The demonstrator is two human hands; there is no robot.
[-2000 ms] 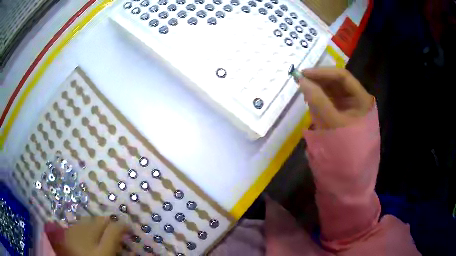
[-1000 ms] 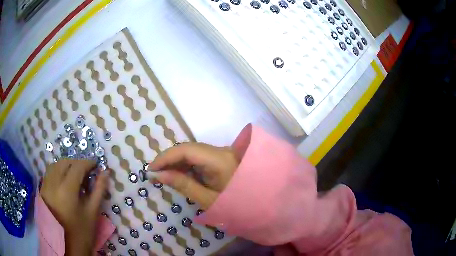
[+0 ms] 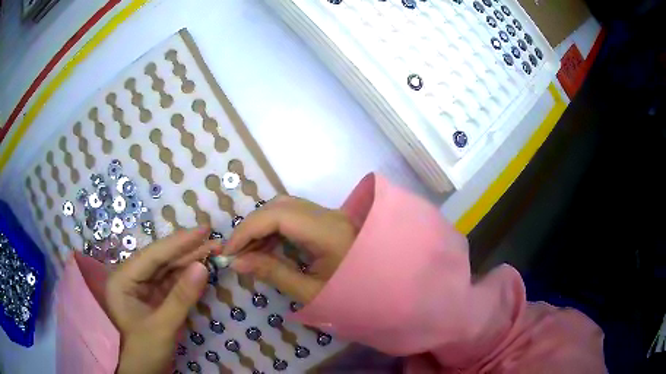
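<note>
My left hand (image 3: pixel 161 288) and my right hand (image 3: pixel 292 245) meet over the slotted tray (image 3: pixel 166 124). My right finger and thumb pinch a small silver part (image 3: pixel 221 260). My left fingertips touch its left side; whether they hold a separate piece is hidden. Loose silver washers (image 3: pixel 109 212) lie piled on the tray's left part. One bright washer (image 3: pixel 231 180) lies at a slot near the right edge. Dark-ringed round parts (image 3: pixel 260 300) sit in rows in the near part, partly covered by my hands.
The white parts tray (image 3: pixel 438 109) lies beyond on a thick white stack, with round parts mostly at its far right. A blue bin (image 3: pixel 16 292) of silver pieces is at the left edge. A red label (image 3: pixel 571 69) and brown cardboard (image 3: pixel 551 18) are far right.
Over two seconds, my right hand has come from the white tray to the slotted tray. My left hand has left the washer pile and met my right fingertips. The view has shifted.
</note>
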